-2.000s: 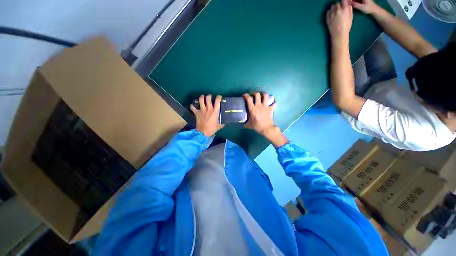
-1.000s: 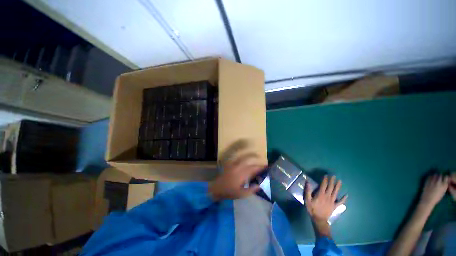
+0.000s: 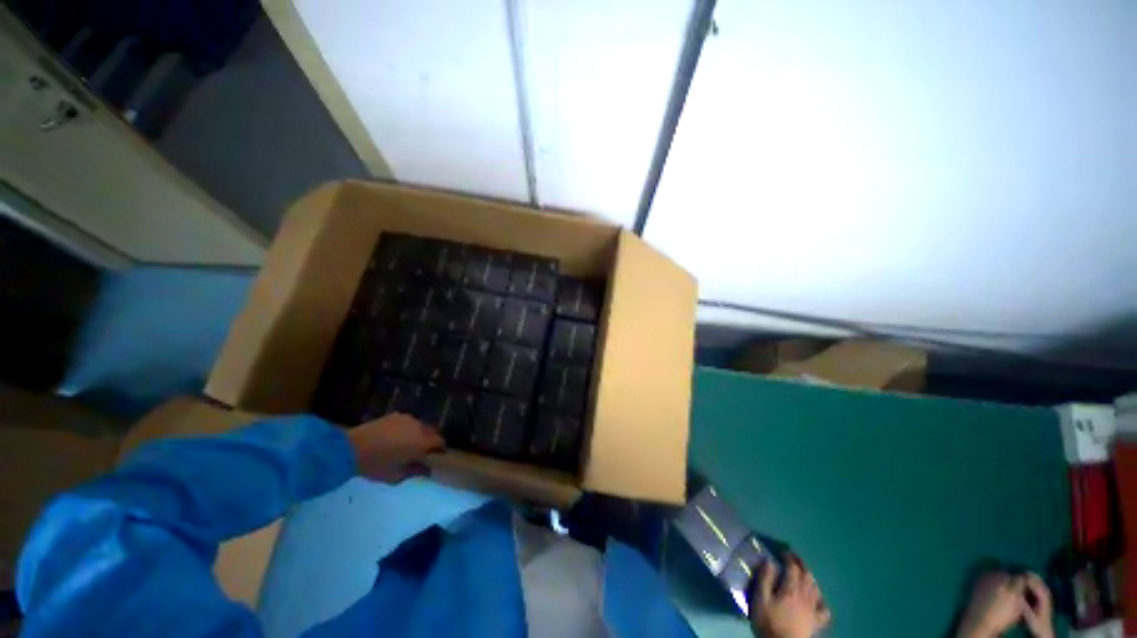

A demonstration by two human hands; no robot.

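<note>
The open brown shipping carton holds dark product boxes in a grid of rows. My left hand reaches over the carton's near rim, fingers down at the boxes in the near row. Its fingertips are partly hidden, so I cannot tell whether it grips a box. A short row of grey-black product boxes lies on the green bench, right of the carton. My right hand is at the near right end of this row, its fingers curled on the end box.
Another person's hands are close together at the bench's lower right. A red-and-white machine stands at the far right. A brown carton lies behind the bench by the white wall. A door is at the upper left.
The view has turned further toward the carton. My left hand has moved from the near end of the bench row to the carton's near side. My right hand stays at the row.
</note>
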